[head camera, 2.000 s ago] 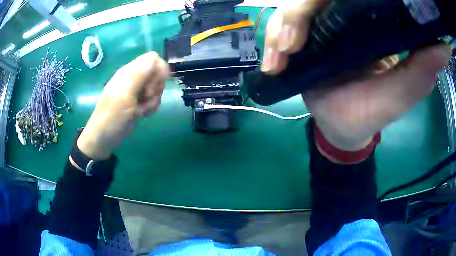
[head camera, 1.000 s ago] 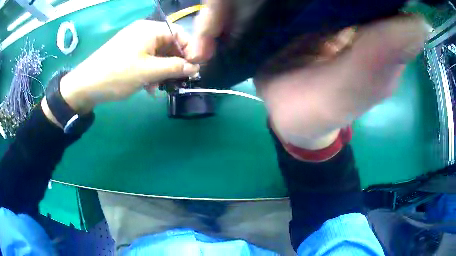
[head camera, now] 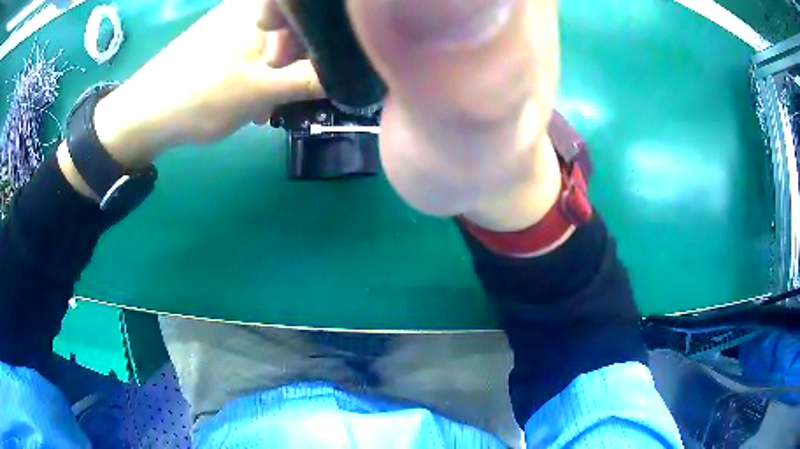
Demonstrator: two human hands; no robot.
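Observation:
The black optical module [head camera: 333, 156] lies on the green bench top, with its round lens-like end toward me. The rest of it is hidden behind my hands. A white cable [head camera: 344, 130] runs from its end to the right, under my right hand. My right hand [head camera: 474, 96], large and blurred, is wrapped around the black electric screwdriver [head camera: 333, 44], which stands steeply over the module. My left hand [head camera: 219, 79] is at the module's left side, its fingertips beside the screwdriver's lower end. Whether its fingers hold something is hidden.
A purple-white lead bundle [head camera: 28, 114] lies at the far left. A white ring [head camera: 103, 33] lies near it. The green bench top [head camera: 289, 254] has its front edge near my body. A metal-framed rack [head camera: 783, 175] stands at the right. A black cord [head camera: 728, 317] crosses at lower right.
The screwdriver has swung from lying slanted to the right to standing steeply over the module, with my right hand turned around it. My left hand has moved in to the module. The view has shifted.

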